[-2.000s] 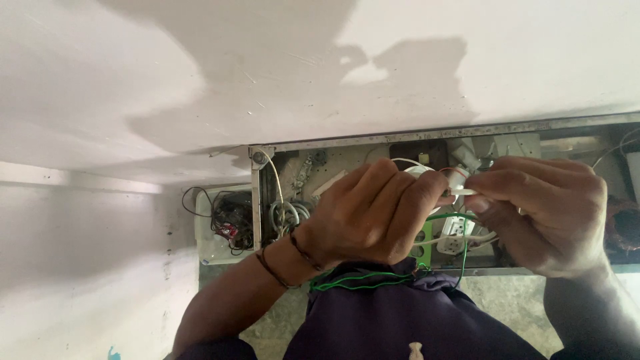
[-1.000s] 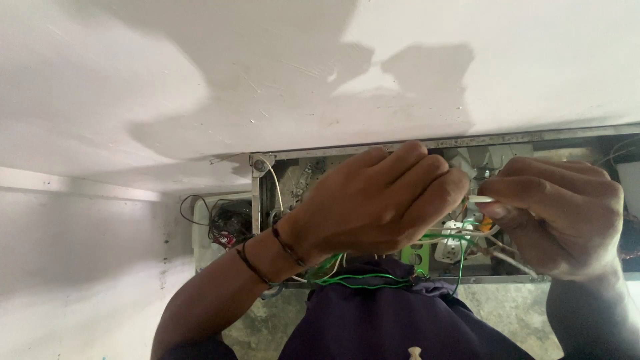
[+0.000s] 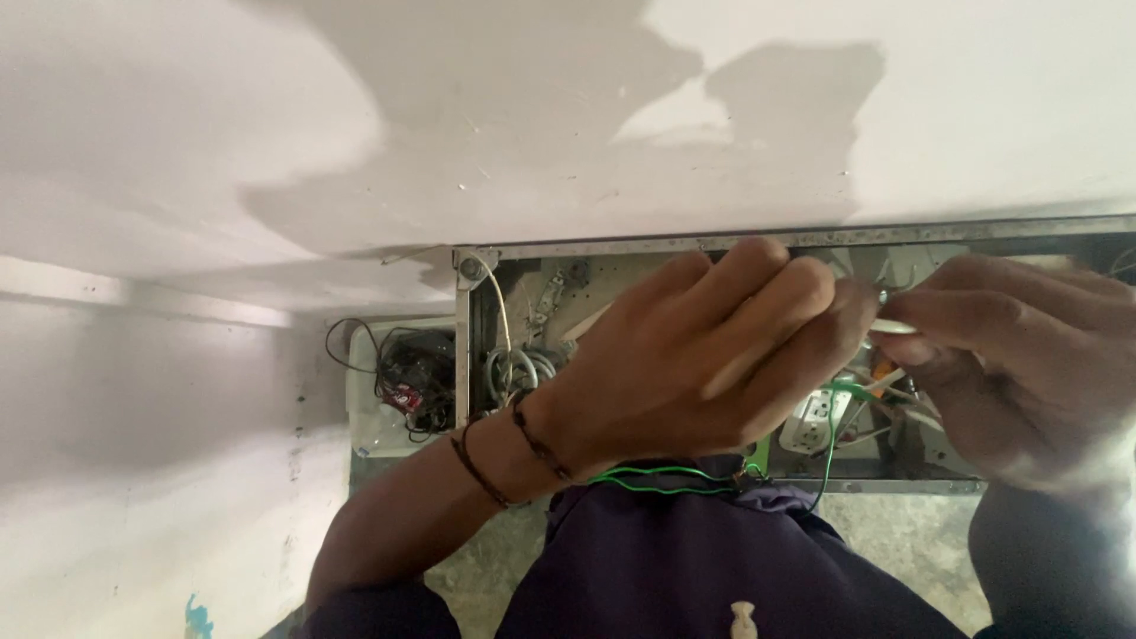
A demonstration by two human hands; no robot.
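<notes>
My left hand (image 3: 710, 355), with two dark cords round its wrist, is closed at the right of centre, its fingertips hidden behind the knuckles. Close by on the right, my right hand (image 3: 1021, 355) pinches a short white piece, perhaps a cable end (image 3: 892, 327), between thumb and forefinger. Its left end reaches the left hand's fingers. Below and between the hands lies a white socket outlet (image 3: 815, 415) among white cables. A green wire (image 3: 831, 461) hangs beside the outlet, and more green wire (image 3: 666, 479) lies along the dark purple clothing.
A metal-framed shelf (image 3: 462, 355) spans the area beneath my hands and holds coiled grey cable (image 3: 524, 366) and metal fittings (image 3: 548, 297). Left of it stands a pale plastic bin (image 3: 362, 399) with black cables (image 3: 417, 377). A white wall (image 3: 568, 115) rises just behind the frame.
My left hand has turned so its back and knuckles cover more of the shelf than two seconds ago. My right hand still pinches the white piece.
</notes>
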